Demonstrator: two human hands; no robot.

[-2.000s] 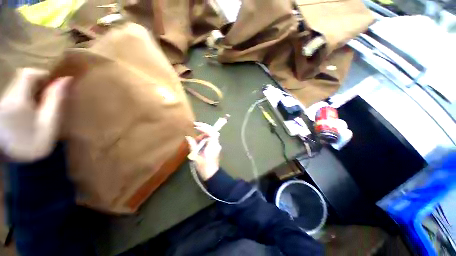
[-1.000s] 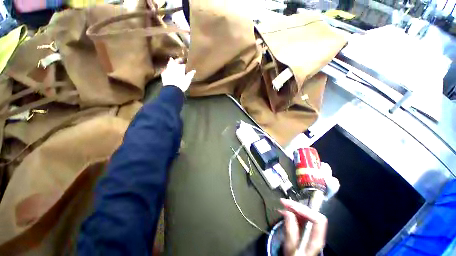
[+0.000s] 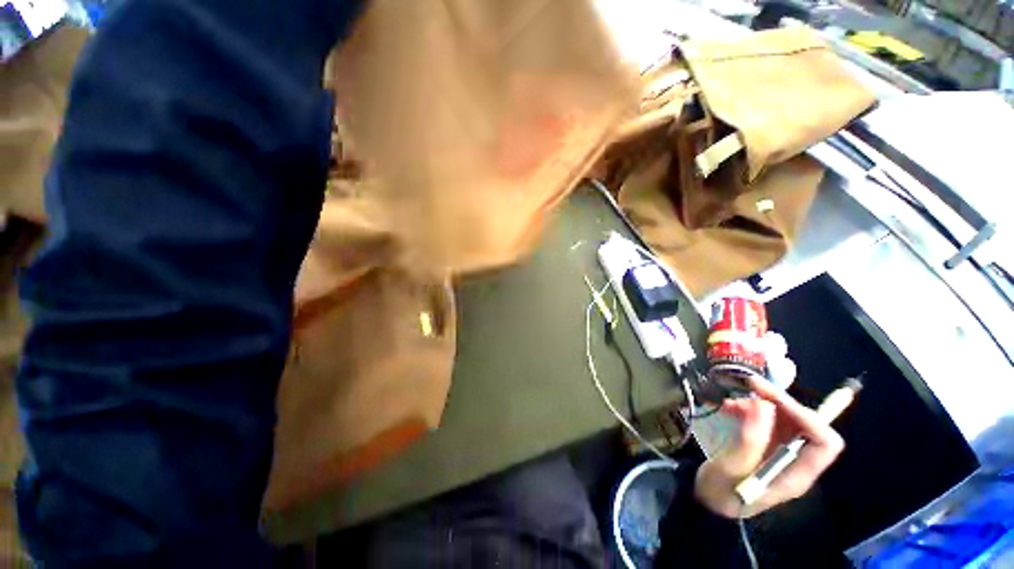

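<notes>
My right hand (image 3: 773, 450) is at the lower right, below the red can, with the pale corded pen (image 3: 803, 439) held between its fingers, the tip pointing up and right. My left sleeve fills the left side; my left hand is out of the picture, past the top edge. A brown bag (image 3: 478, 145), blurred, hangs over the upper middle of the green worktable, beside the sleeve. Another brown bag (image 3: 367, 389) with a redder strip along its bottom lies on the table below it.
A white power strip (image 3: 645, 306) with a black adapter (image 3: 650, 291) and cords lies at the table's right edge beside a red and white can (image 3: 736, 336). More brown bags (image 3: 767, 100) lie behind. A round container (image 3: 647, 506) and blue plastic (image 3: 956, 533) are lower right.
My left arm has come nearer and up at the left; a brown bag has moved from the pile toward me, above the table. My right hand with the pen appears farther right and higher.
</notes>
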